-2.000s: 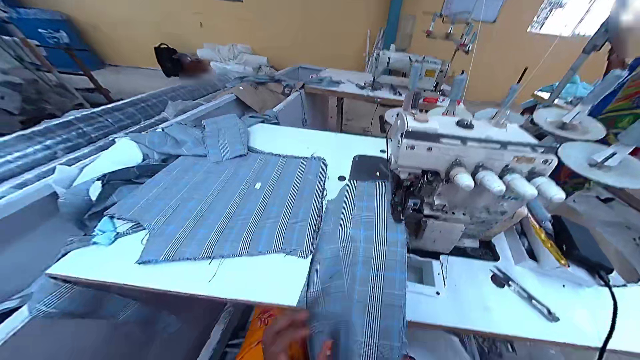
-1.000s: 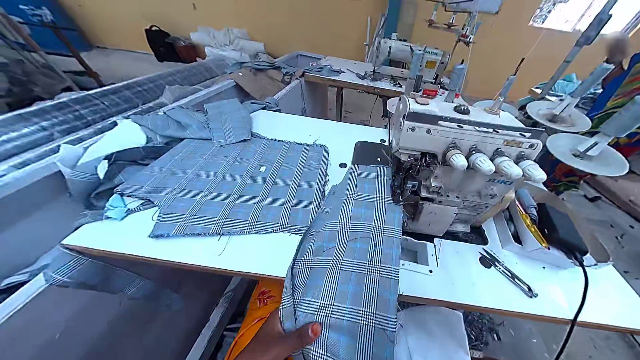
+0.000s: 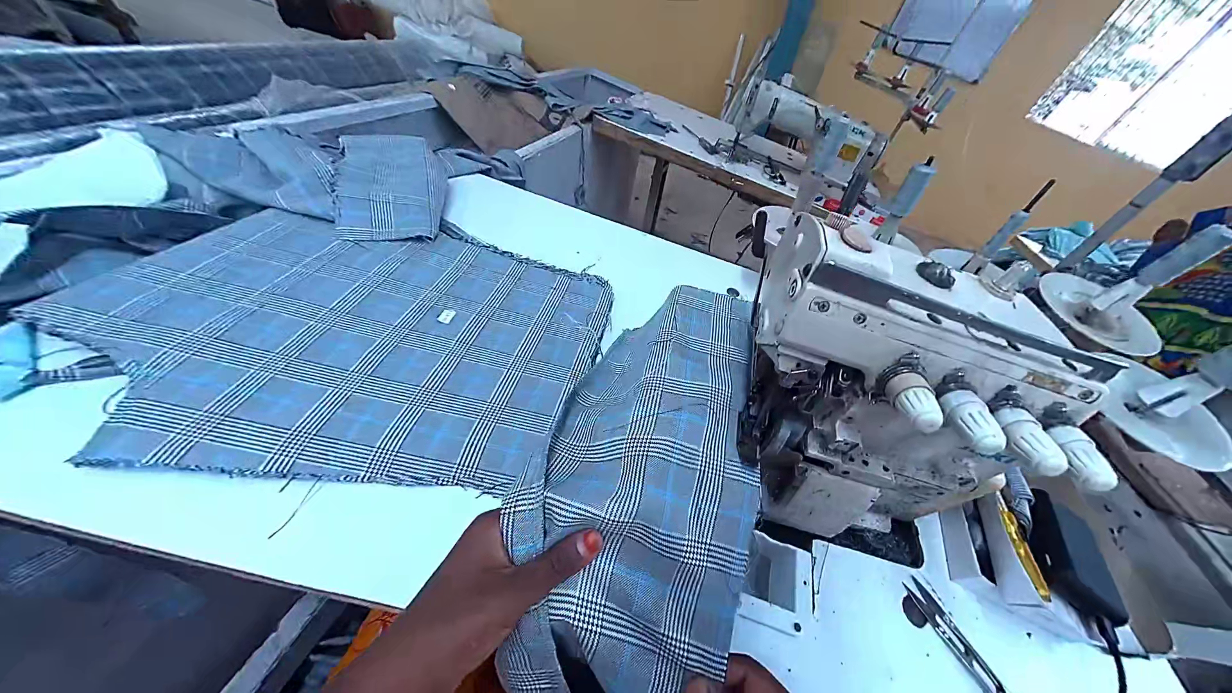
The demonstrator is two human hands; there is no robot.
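A long plaid fabric piece [image 3: 654, 462] runs along the left side of a white overlock sewing machine [image 3: 924, 356], its far end beside the needle area. My left hand [image 3: 491, 587] grips the piece's left edge, thumb on top. At the bottom edge of the view my right hand [image 3: 741, 674] is at the piece's lower right corner, mostly hidden under or behind the cloth, so its grip is unclear. A wide plaid panel [image 3: 356, 356] with a small white sticker [image 3: 447, 316] lies flat to the left.
Metal tweezers [image 3: 948, 635] lie on the white tabletop [image 3: 852, 616] at the right. More cut cloth [image 3: 390, 188] is heaped at the back left. Cone stands [image 3: 1097, 313] are beyond the machine. Another sewing machine [image 3: 804, 125] stands on a table behind.
My left hand has moved up along the fabric's left edge, and my right hand has come into view at the bottom. The view has moved nearer to the table.
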